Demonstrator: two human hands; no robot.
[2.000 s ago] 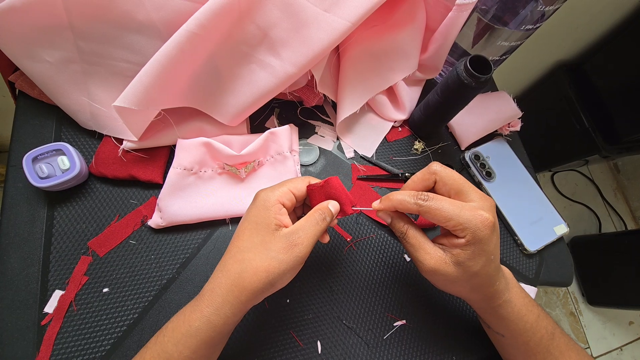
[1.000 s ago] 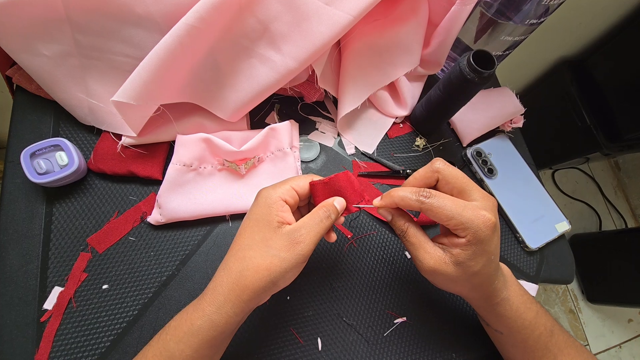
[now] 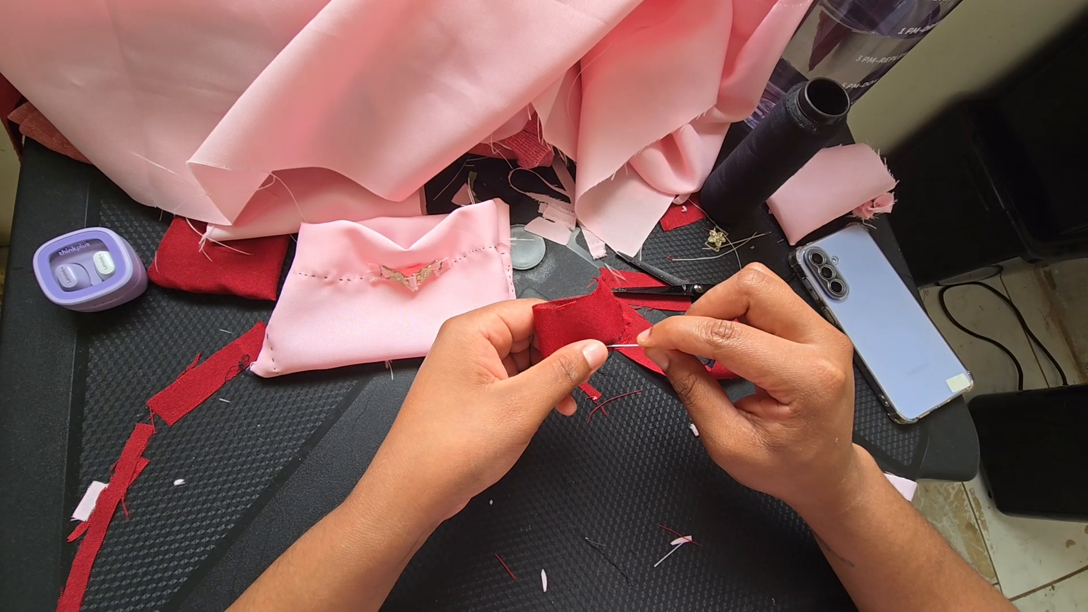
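My left hand (image 3: 501,399) pinches a small folded piece of red cloth (image 3: 578,321) between thumb and fingers. A thin sewing needle (image 3: 625,346) is held by the thumb and forefinger of my right hand (image 3: 756,374), its other end at the cloth's lower edge beside my left thumb. Whether thread runs from the needle cannot be seen. Behind the hands lie dark-handled scissors (image 3: 654,291) on red cloth scraps (image 3: 637,279). A pink fabric pouch (image 3: 365,314) with a stitched line and a gold-toned ornament (image 3: 412,274) lies left of the red cloth.
Pink fabric (image 3: 382,102) covers the back of the black textured table (image 3: 544,510). A dark thread cone (image 3: 773,149) stands at back right, near a phone (image 3: 880,323). At left are a purple earbud case (image 3: 89,268), folded red cloth (image 3: 217,259) and red strips (image 3: 208,374).
The red cloth has turned slightly in my left hand, showing more of its upper edge. Both hands remain close together at the cloth, with the needle still in my right fingers.
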